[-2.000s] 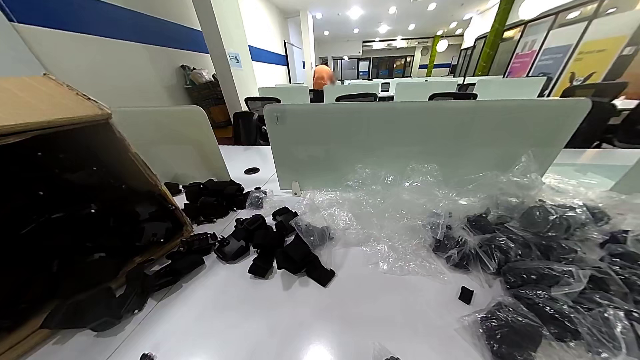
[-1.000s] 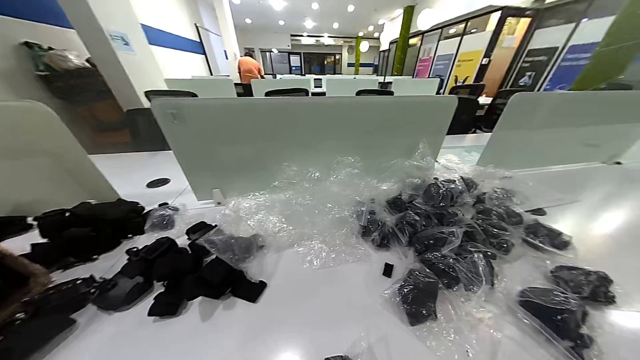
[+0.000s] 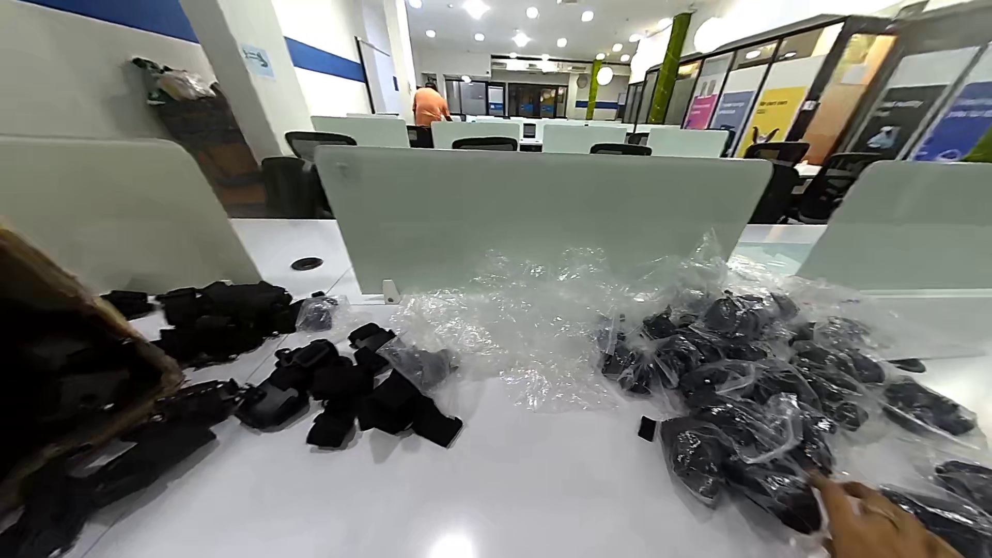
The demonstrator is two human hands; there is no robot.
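At the lower right, my right hand (image 3: 880, 519) reaches in with its fingertips at the edge of a black item in a clear plastic bag (image 3: 779, 492); whether the fingers grip it cannot be told. Many more black items in clear bags (image 3: 736, 380) are heaped beyond it. Left of centre lie loose black strap-like items (image 3: 341, 380), unbagged, with a bagged one (image 3: 422, 364) against them. Crumpled empty-looking clear plastic bags (image 3: 542, 341) spread between the two groups. A small black piece (image 3: 647, 428) lies beside the bagged heap. My left hand is out of view.
An open cardboard box (image 3: 147, 356) holding dark things stands at the left edge. Further loose black items (image 3: 225, 310) lie beside it. Frosted desk partitions (image 3: 535, 209) border the white table (image 3: 496, 480). A person (image 3: 430, 106) in an orange top stands far behind, near office chairs.
My right hand has come into view at the lower right, at the bagged black items. The view has swung to the right since the earliest frame.
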